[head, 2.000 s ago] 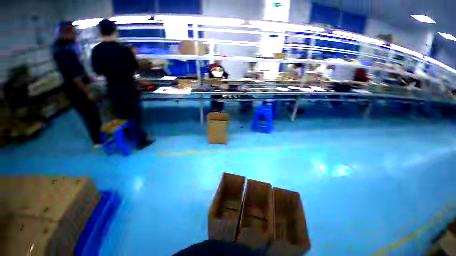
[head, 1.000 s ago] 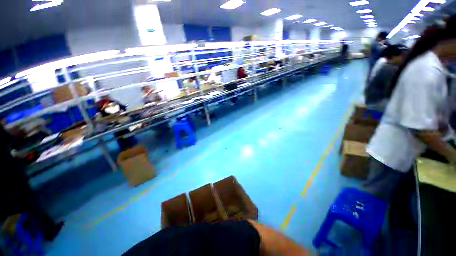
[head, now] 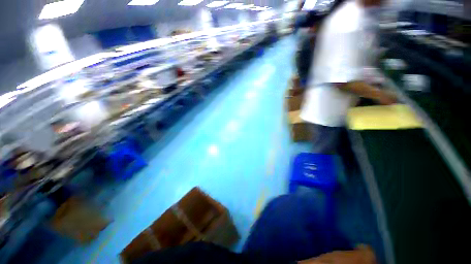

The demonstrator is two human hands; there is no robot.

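My left hand (head: 356, 256) seems to be the bare hand at the bottom edge, right of centre. It is blurred and mostly cut off, so its fingers and anything in them cannot be made out. A dark sleeve (head: 191, 253) lies along the bottom edge to its left. My right hand is not in view. Open empty cartons (head: 181, 224) stand in a row on the floor at the lower centre. The dark-green bench (head: 408, 180) lies at the right.
A blue-clad knee or leg (head: 289, 224) rises at the bottom. A blue stool (head: 313, 170) stands beyond it. A person in a white top (head: 330, 62) leans over yellow sheets (head: 385, 117) on the bench. Another blue stool (head: 125, 160) and a brown carton (head: 80, 220) stand at left.
The view has swung right, bringing the green bench into sight. The cartons have shifted left in the picture. The bare forearm has moved right along the bottom edge.
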